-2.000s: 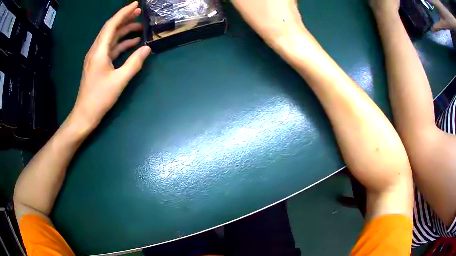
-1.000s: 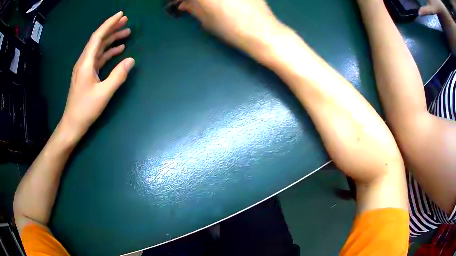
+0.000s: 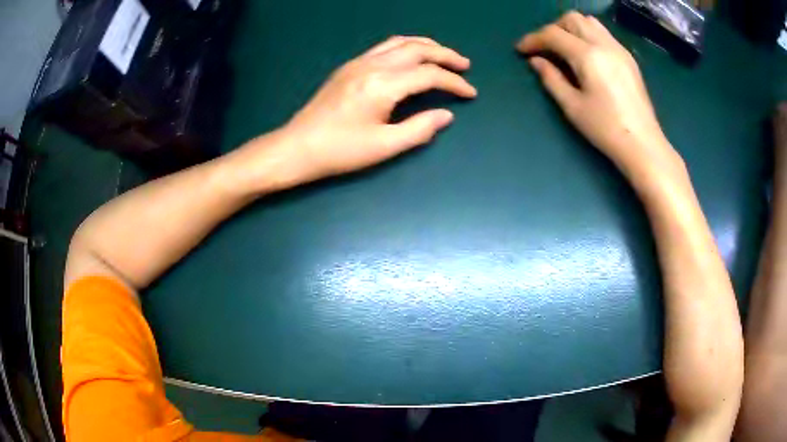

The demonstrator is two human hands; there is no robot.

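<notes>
My left hand (image 3: 380,108) is over the green table (image 3: 406,220) at the upper middle, fingers spread and pointing right, with nothing in it. My right hand (image 3: 591,78) is to its right, fingers apart and slightly curled, with nothing seen in it. A black retail box (image 3: 669,24) with shiny clear plastic on top lies beyond my right hand at the top right. Neither hand touches it. The box is partly cut off by the picture's top edge.
Stacked black boxes (image 3: 129,86) with white labels stand at the upper left. More dark items are at the top right corner. Another person's arm (image 3: 768,285) is at the right edge. The table's pale curved edge (image 3: 414,405) runs along the bottom.
The view has turned left. The box beside my left hand two seconds ago is no longer there. My right hand has let go of the small dark object, and my left hand has moved right.
</notes>
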